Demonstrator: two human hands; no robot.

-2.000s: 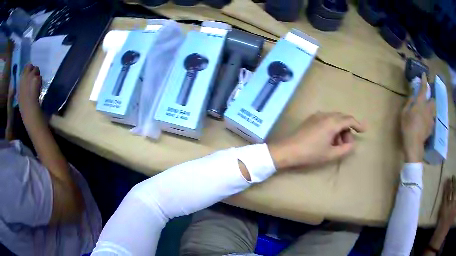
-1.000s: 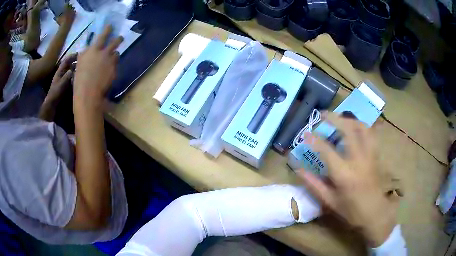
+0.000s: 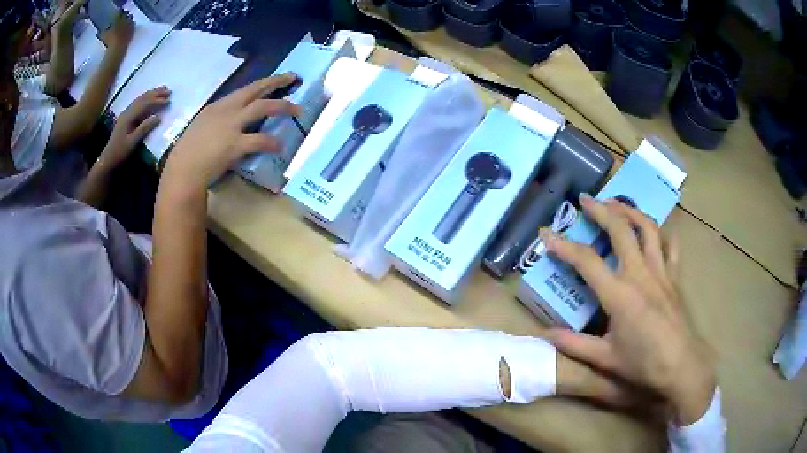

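Note:
Pale blue "MINI FAN" retail boxes lie before me: a left box, a middle box and a right box, with white end flaps showing. A whitish sleeve lies between the left and middle boxes. A dark grey fan and a coiled white cable lie between the middle and right boxes. My right hand is over the right box, fingers spread, with nothing visible in its grip. My left wrist passes beneath it; the left hand itself is hidden.
Dark cup-shaped parts stand along the far edge. At left, a neighbour's hand touches another box, beside a white item. Papers lie beyond. Brown paper covers the table; a pale object is at the right edge.
The view has shifted right-to-left over the table. My right hand has come from the far right to the right box. The neighbour has brought another box beside the left one.

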